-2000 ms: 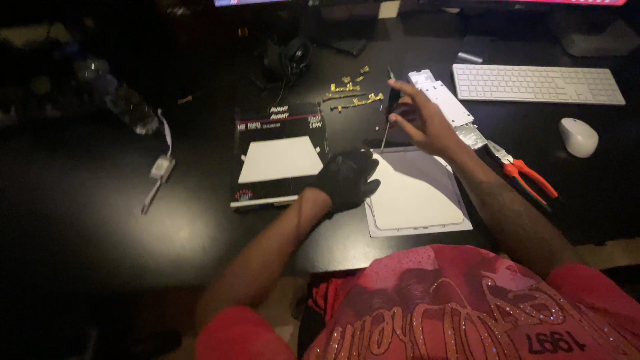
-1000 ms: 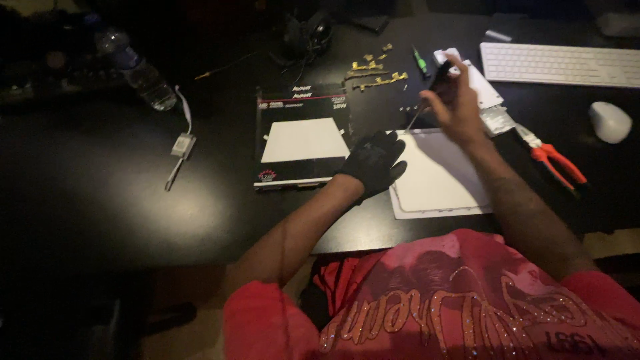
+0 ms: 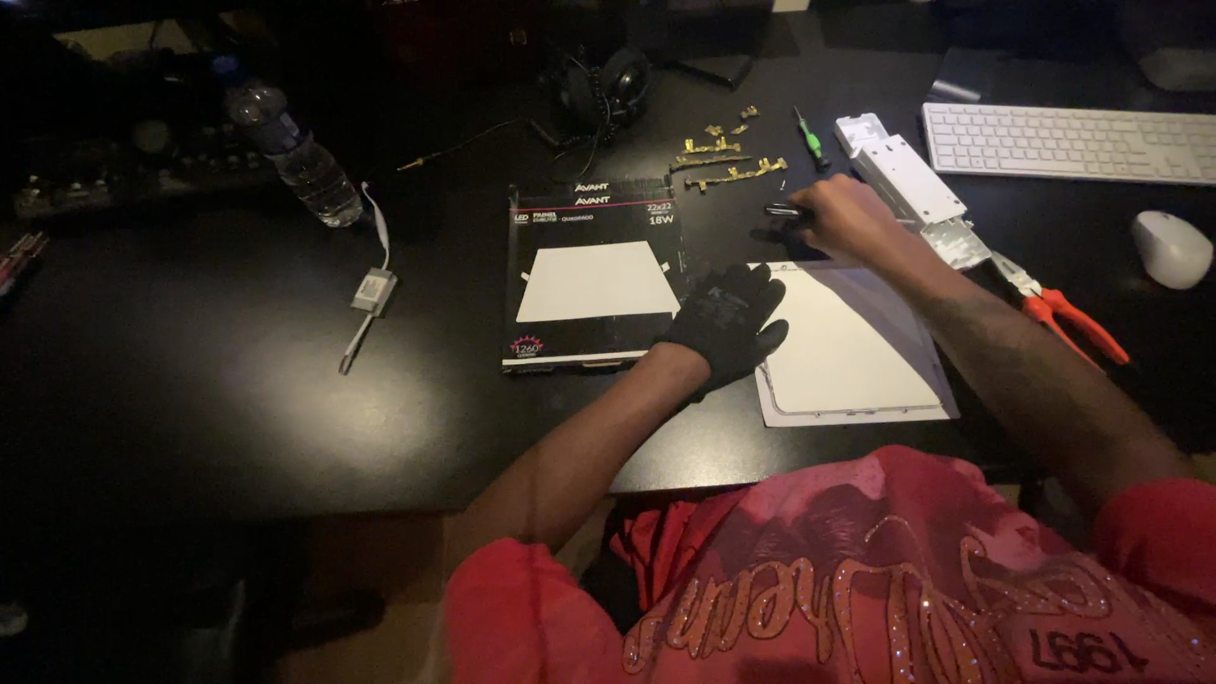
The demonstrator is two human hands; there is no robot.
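My left hand [image 3: 727, 318], in a black work glove, rests with fingers together over the left edge of a white LED panel [image 3: 845, 351]; whether it grips the panel cannot be told. The panel lies flat near the desk's front edge. Beyond its top edge, my bare right hand [image 3: 845, 220] is closed around a dark-handled tool [image 3: 783, 211], probably a screwdriver, whose tip is hidden. Left of the panel lies an Avant LED panel box [image 3: 598, 280]. Several brass terminal pieces [image 3: 736, 174] and a green screwdriver [image 3: 810, 140] lie beyond my right hand.
To the right are a white metal housing [image 3: 912, 180], orange-handled pliers [image 3: 1069, 318], a white keyboard [image 3: 1069, 142] and a mouse [image 3: 1171, 249]. A small LED driver with cable [image 3: 374, 289] and a water bottle [image 3: 309, 171] stand or lie left. Headphones [image 3: 603, 90] lie at the back.
My right hand has lowered and turned palm down beyond the panel's top edge; earlier it held the tool upright with the shaft toward that edge. My left hand stays at the panel's left side.
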